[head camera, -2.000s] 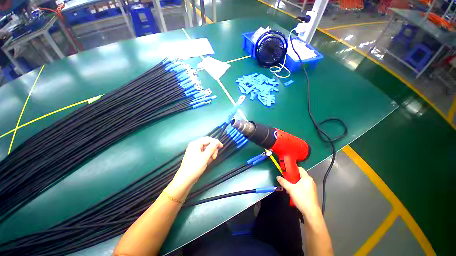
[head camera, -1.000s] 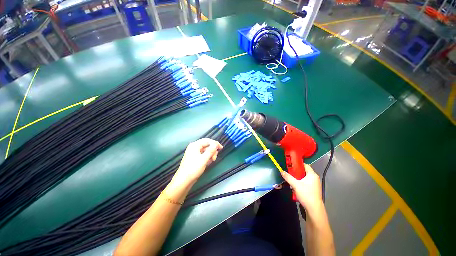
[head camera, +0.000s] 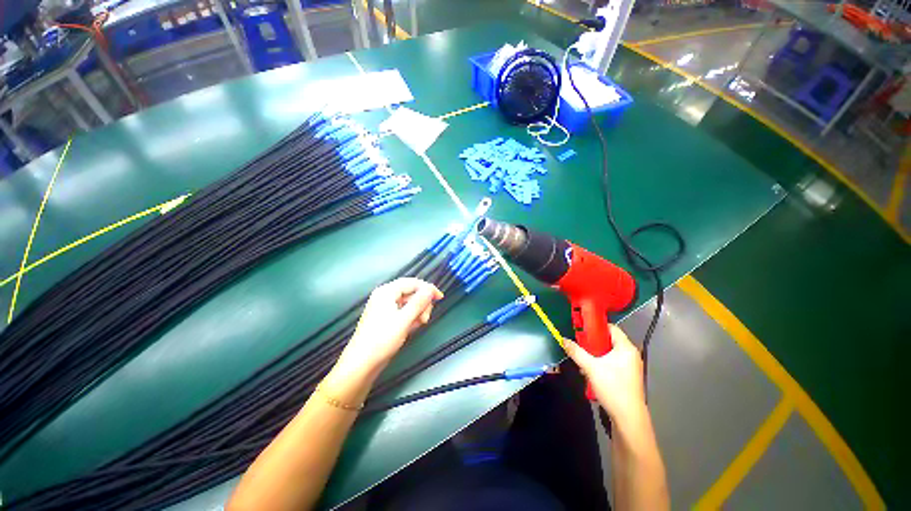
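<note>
My right hand (head camera: 616, 367) grips the handle of the red heat gun (head camera: 596, 284). Its metal nozzle points left at a blue sleeve (head camera: 461, 236) with a silvery ring terminal above the near bundle's ends. My left hand (head camera: 397, 311) is closed around a black cable just below those ends; the cable is mostly hidden by the fingers. The near bundle of black cables (head camera: 250, 414) runs to the lower left under my left forearm. Two cables and one single cable with blue sleeves (head camera: 527, 373) lie apart, nearer me.
The far cable bundle (head camera: 200, 235) lies at left. Loose blue heat-shrink pieces (head camera: 504, 168), a round black fan (head camera: 527, 88) and a blue parts bin (head camera: 596, 112) are at the back. White paper sheets (head camera: 415, 130) lie beyond the bundle. A black power cord (head camera: 611, 190) loops at right.
The heat gun has moved slightly right and its nozzle has risen relative to two seconds ago. My left hand has barely moved. The view has shifted slightly.
</note>
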